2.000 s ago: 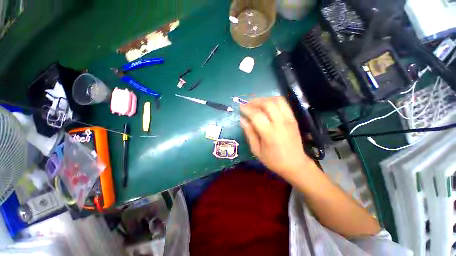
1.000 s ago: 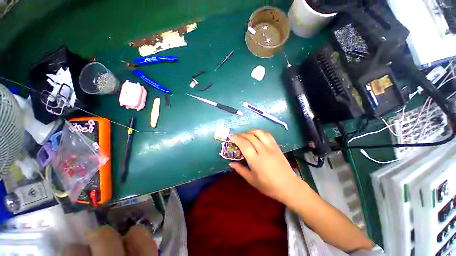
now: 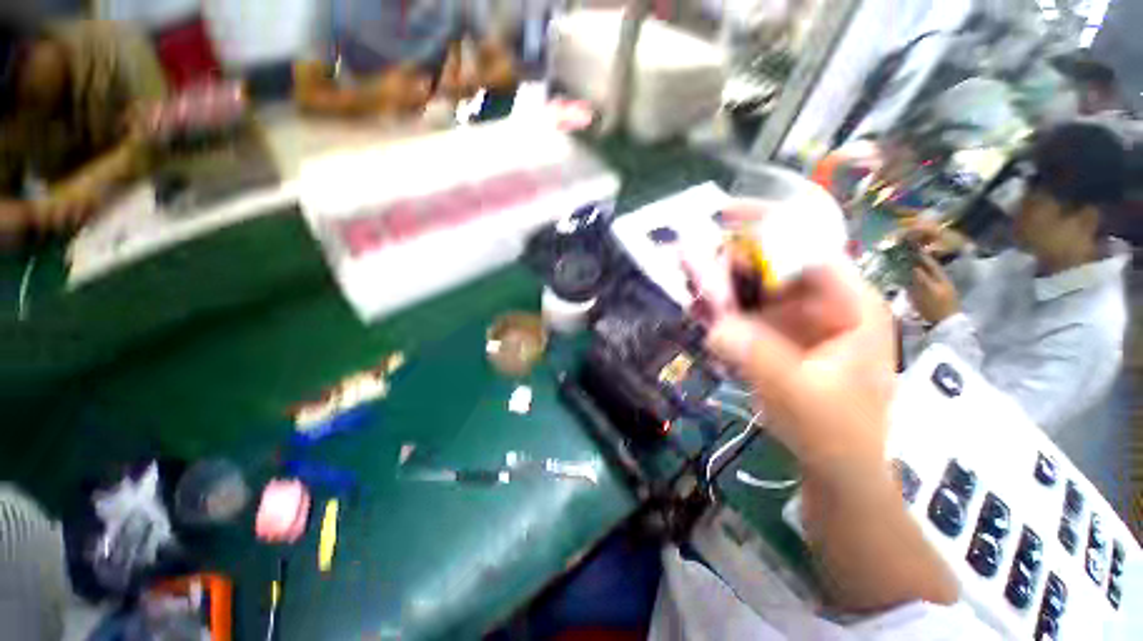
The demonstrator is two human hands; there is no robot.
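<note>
My right hand [image 3: 815, 344] is raised at the right, above the foam tray, with its fingers closed around a small watch case [image 3: 752, 269]. The case is blurred and shows yellow and dark parts, and the fingers hide some of it. My left hand is not in view. On the green bench lie silver-white tweezers [image 3: 570, 470], a dark-handled pointed tool [image 3: 483, 476], a small white back cover [image 3: 520, 399], pink case parts [image 3: 282, 510] and a yellow stick [image 3: 327, 535].
Black equipment [image 3: 633, 376] with cables stands right of centre. A foam tray [image 3: 990, 501] with rows of dark watches lies at the right. A white box [image 3: 451, 207] is at the back. A person in white [image 3: 1065, 301] sits at the right, and other people's arms show at the far side.
The view has swung up and to the right. My right hand has lifted the watch case off the bench and carried it up and right. The blurred hand at lower left has left view.
</note>
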